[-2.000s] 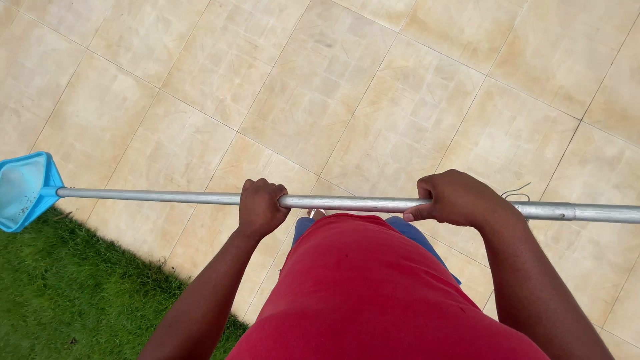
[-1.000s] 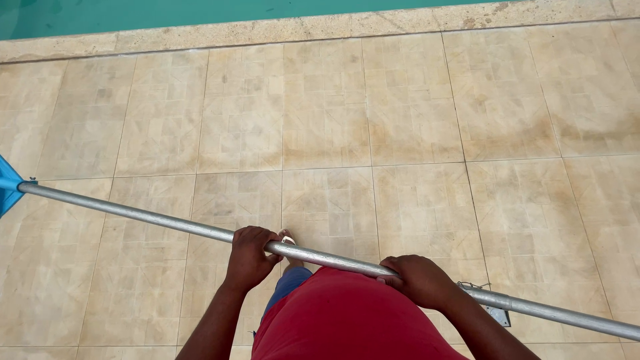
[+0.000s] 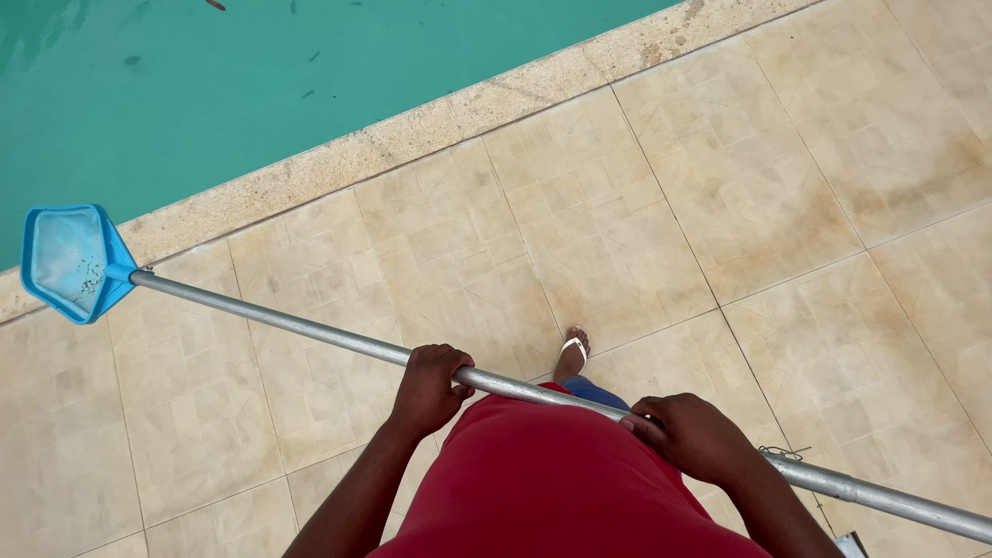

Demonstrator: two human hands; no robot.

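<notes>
A long metal pole (image 3: pixel 325 333) runs across the front of my body, sloping down to the right. My left hand (image 3: pixel 432 387) is closed around it left of my waist. On the right side, my right hand (image 3: pixel 686 434) grips the same pole. At the pole's far left end is a blue pool skimmer net (image 3: pixel 70 263), with small dark debris on its mesh, over the pool's edge. A bit of thin wire (image 3: pixel 783 452) is wound on the pole just beyond my right hand, near a joint to a thicker section.
Greenish pool water (image 3: pixel 232 101) with several dark leaf-like bits lies at upper left. A stone coping (image 3: pixel 527 85) borders it diagonally. Beige tiles (image 3: pixel 480 287) pave the deck. My foot in a white flip-flop (image 3: pixel 575 347) stands ahead of me. A partly seen metallic object (image 3: pixel 851 545) lies at bottom right.
The view has turned and moved from grass and tiles to the poolside. The whole skimmer net now shows, where a second ago only part of it did. Both hands have stayed on the pole.
</notes>
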